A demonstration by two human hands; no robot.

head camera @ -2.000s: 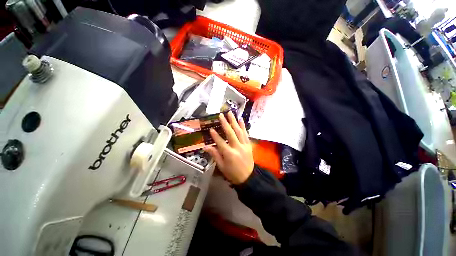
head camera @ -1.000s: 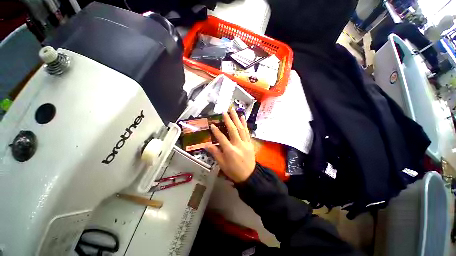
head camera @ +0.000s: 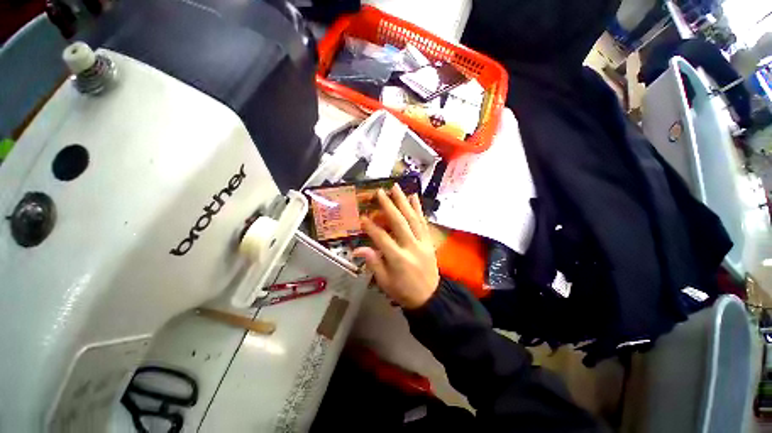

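Note:
My right hand [head camera: 405, 247] lies with spread fingers over a smartphone [head camera: 337, 211], its fingertips on the right part of the lit screen. The hand is not closed round the phone. The phone lies across the white accessory tray [head camera: 378, 138] at the machine's right end. The screen shows an orange-pink panel at its left; my fingers hide part of the rest. My left hand is not in view.
White "brother" machine head [head camera: 161, 169] fills the left. Red-handled snips [head camera: 296, 289], a tan stick [head camera: 237, 320] and black scissors [head camera: 161, 391] lie on the table. Behind are an orange-red basket [head camera: 408, 104] and paper [head camera: 493, 190]; dark garments [head camera: 592, 186] hang right.
The phone's screen content has changed; the green area at its left is gone and an orange-pink panel shows. My right hand stays on the phone with slightly shifted fingers. The camera view has shifted.

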